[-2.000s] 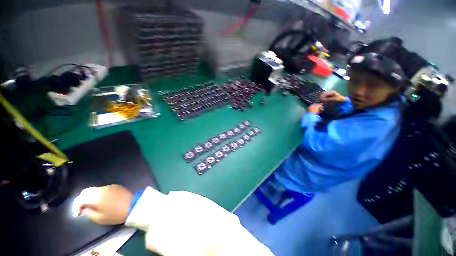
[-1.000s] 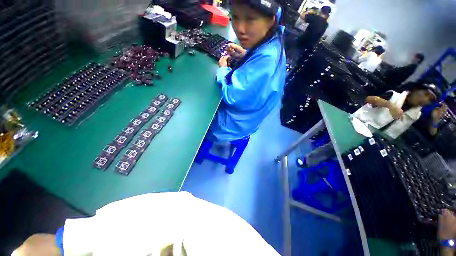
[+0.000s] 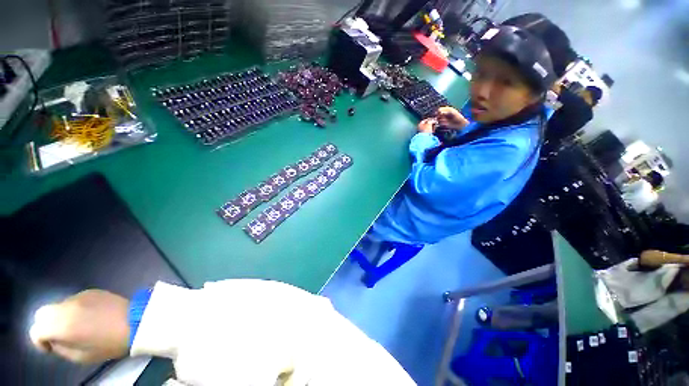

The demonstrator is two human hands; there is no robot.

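My right hand (image 3: pixel 83 326) is at the lower left, bare, in a white sleeve with a blue cuff. It is over the black work plate (image 3: pixel 68 241), with its fingers bent together at a bright light spot. The glare hides whether anything is between the fingertips. My left hand is not in view. Two slanting rows of small square modules (image 3: pixel 279 181) lie on the green bench to the right of the plate.
A dense module batch (image 3: pixel 227 102) and a reddish-dark loose pile (image 3: pixel 313 87) lie farther back. A clear bag with yellow items (image 3: pixel 83 128) is at the left. Stacked trays (image 3: pixel 170 30) stand behind. A person in blue (image 3: pixel 476 173) sits at the bench's right side.
The view swung right and then partly back left, so the bench things shifted in the picture. My right hand, low at the left edge one second ago, now shows more fully at the light spot.
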